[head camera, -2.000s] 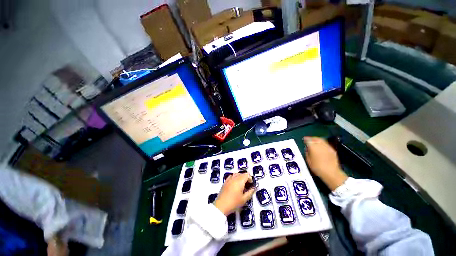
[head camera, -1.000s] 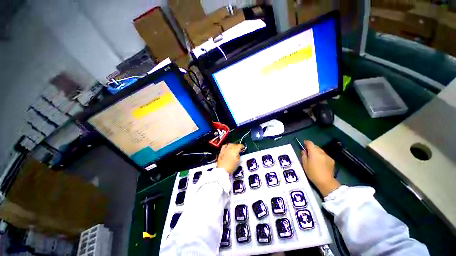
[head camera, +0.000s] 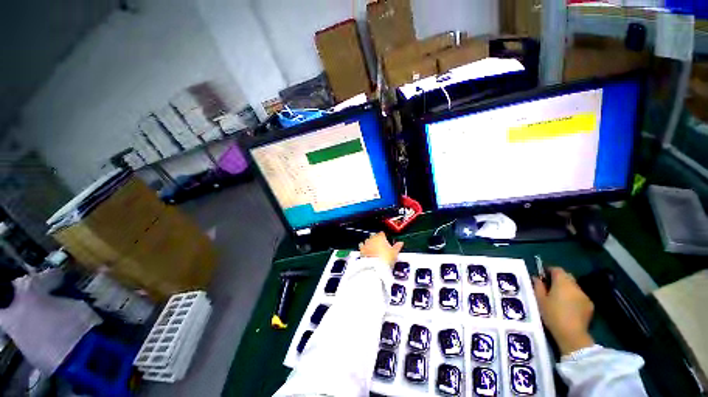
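Note:
A white foam tray (head camera: 431, 315) holds rows of glossy black watch bodies (head camera: 450, 341). My left hand (head camera: 380, 248) reaches over the tray's back edge, below the left monitor; its fingertips are small and what they touch cannot be made out. My left sleeve hides part of the tray. My right hand (head camera: 565, 306) is at the tray's right edge, closed around a thin silvery tool (head camera: 539, 267) that points up. A small black rounded unit (head camera: 436, 242) lies behind the tray, with a thin white lead beside it.
Left monitor (head camera: 330, 170) and right monitor (head camera: 528, 147) stand behind. A red holder (head camera: 404, 215) and white-grey mouse (head camera: 495, 226) lie below them. A yellow-tipped tool (head camera: 284, 298) lies left, a black scanner (head camera: 621, 298) right. A clear box (head camera: 679, 217) is far right. A person sits far left.
The view has swung left. The left monitor's yellow block is now green. My left hand has moved from the tray to behind its back edge. A black unit now shows behind the tray.

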